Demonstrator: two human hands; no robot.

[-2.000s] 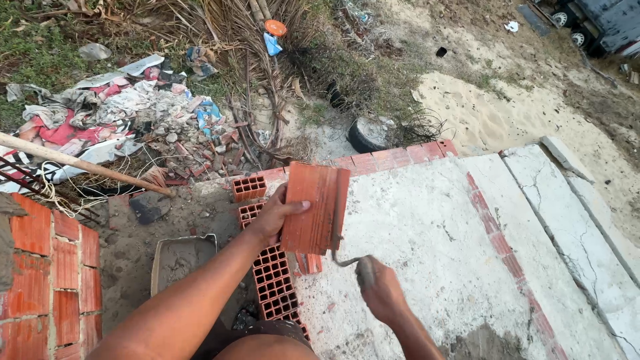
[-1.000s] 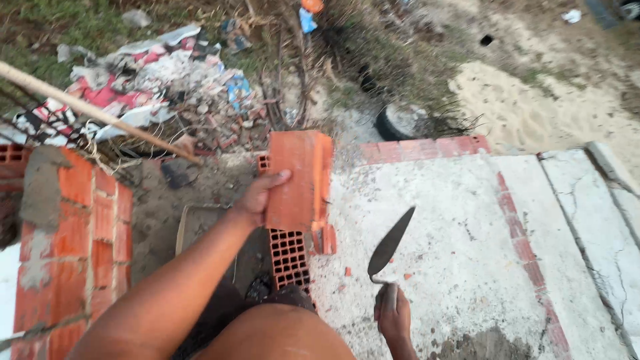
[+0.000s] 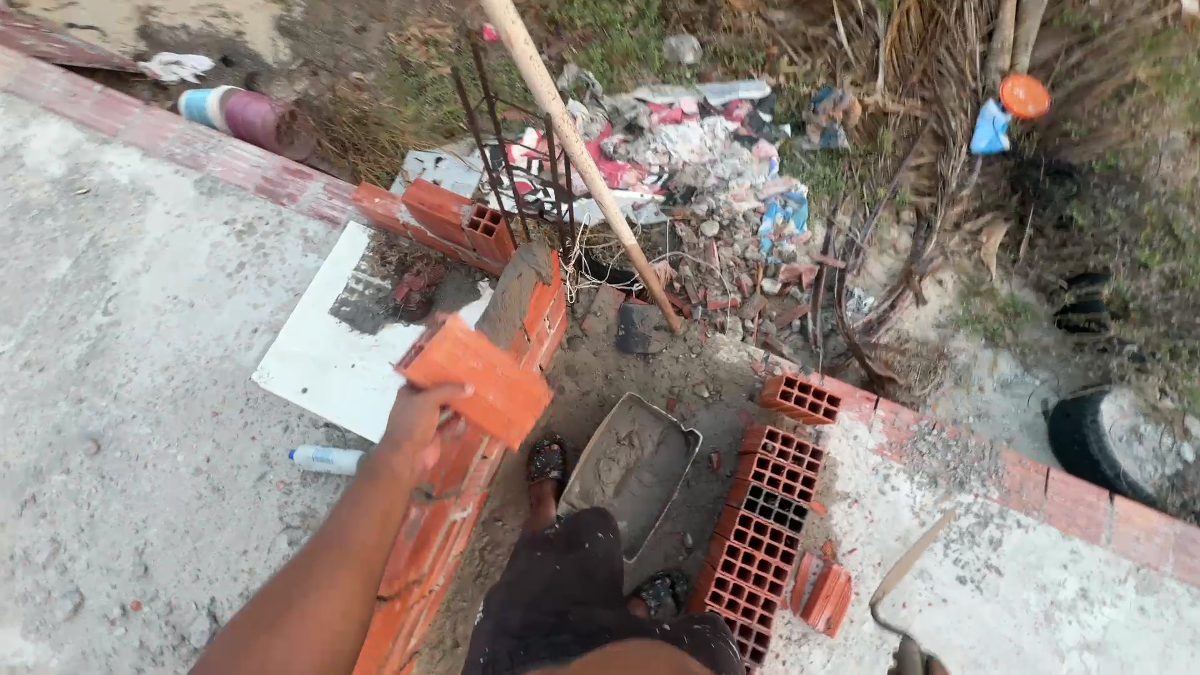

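Note:
My left hand (image 3: 417,427) grips an orange hollow clay brick (image 3: 480,378) by its near end, above the low brick wall (image 3: 450,506). Grey mortar (image 3: 516,291) lies on the wall's far end. At the bottom right edge my right hand (image 3: 917,659), partly cut off, holds a pointing trowel (image 3: 909,562) by its handle, over the pale concrete slab. Between my feet and the stacked bricks a tub of wet mortar (image 3: 637,469) rests on the ground.
Stacked hollow bricks (image 3: 764,534) stand right of my legs, beside a broken brick piece (image 3: 827,595). A wooden pole (image 3: 591,169) leans near upright rebar (image 3: 511,150). A white board (image 3: 323,347) and a plastic bottle (image 3: 326,459) lie left of the wall. Rubble (image 3: 741,281) lies ahead.
The view has swung left. My left hand has carried the brick from beside the stacked bricks to above the low wall. The trowel has parted from the brick it was at two seconds ago.

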